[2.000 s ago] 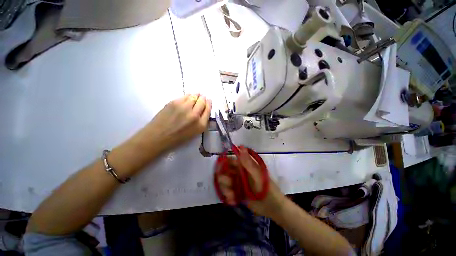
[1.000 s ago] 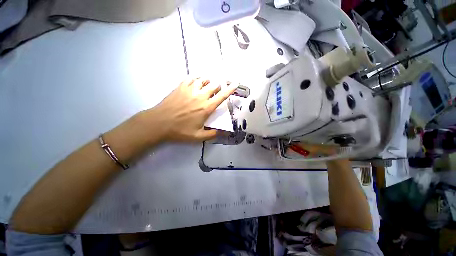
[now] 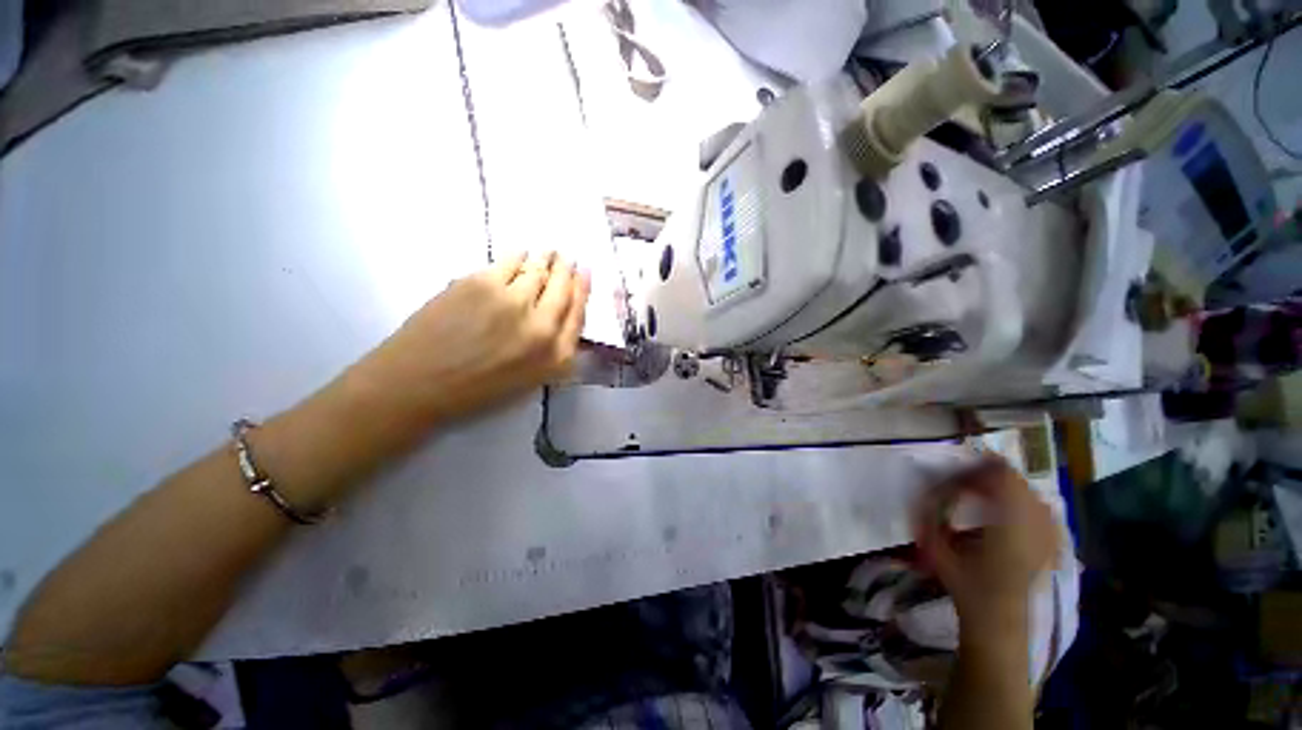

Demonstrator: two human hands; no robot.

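Note:
The off-white sewing machine head with blue JUKI lettering stands right of centre. My left hand lies beside the needle area, fingers together on glare-whitened material; what lies under the fingertips is washed out. A white piece shows between the fingertips and the presser foot. My right hand is blurred near the table's front edge, right of the machine bed, with fingers curled; nothing can be made out in it.
Taupe fabric lies at the table's far left. A narrow looped strip lies behind the machine head. White paper sheets hang on the machine, near the control panel. White and taupe pieces are bundled below the table edge.
The red scissors, first in my right hand at the needle area, then partly behind the machine head, no longer show. My right hand has come out toward the table's front edge. My left hand's fingers have drawn together.

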